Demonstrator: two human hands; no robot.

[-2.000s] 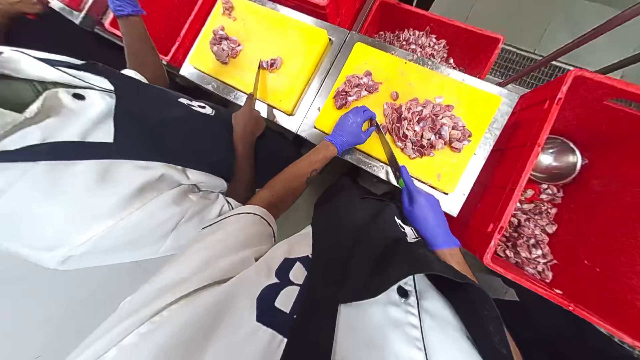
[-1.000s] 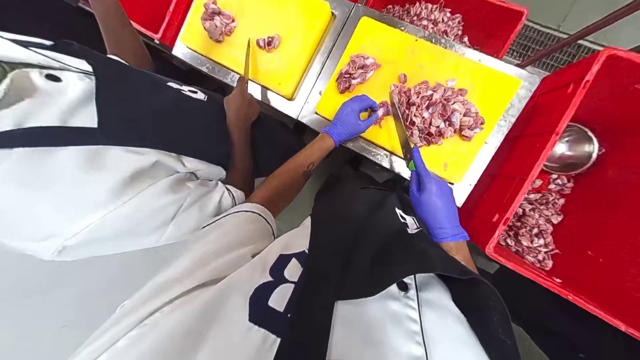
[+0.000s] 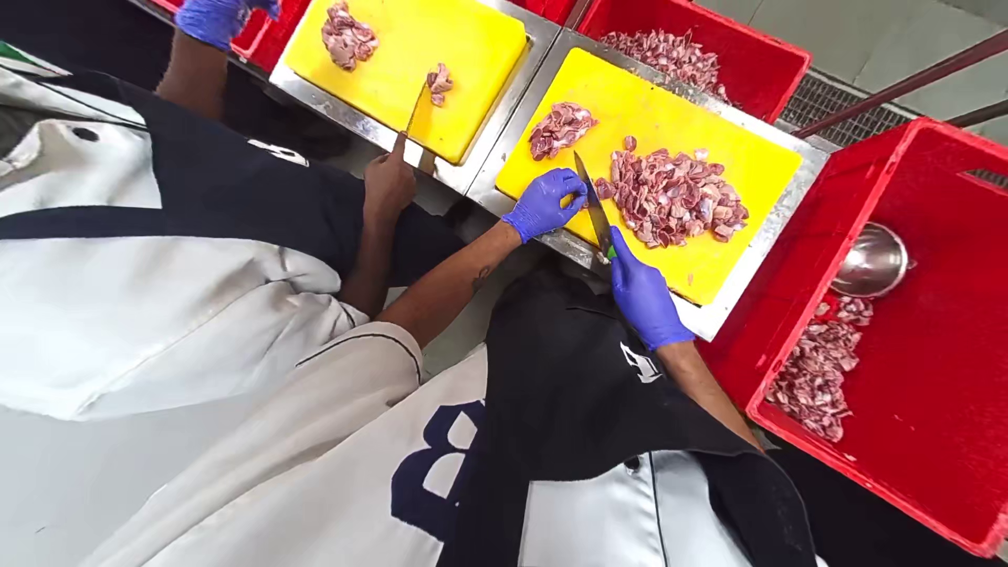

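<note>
My right hand [image 3: 646, 295], in a blue-purple glove, grips a kitchen knife [image 3: 596, 203] with a green part on its handle. The blade points away from me over a yellow cutting board [image 3: 709, 118]. Just left of the blade is my gloved left hand [image 3: 546, 203], its fingers curled close together at the board's near edge; a bit of meat shows by the fingertips, but whether they pinch it is unclear. Right of the blade lies a large heap of cut raw meat pieces [image 3: 669, 197]. A smaller pile of meat [image 3: 561, 130] sits at the board's left.
At left a co-worker's bare hand [image 3: 390, 183] holds a knife at a second yellow board [image 3: 472, 39] bearing meat. A red crate [image 3: 929, 378] on the right contains cut meat and a metal bowl [image 3: 871, 261]. Behind my board stands another red crate [image 3: 756, 47] with meat.
My left hand was over the board's near part two seconds ago and has shifted slightly along the edge. The co-worker's other gloved hand has come back into view at upper left.
</note>
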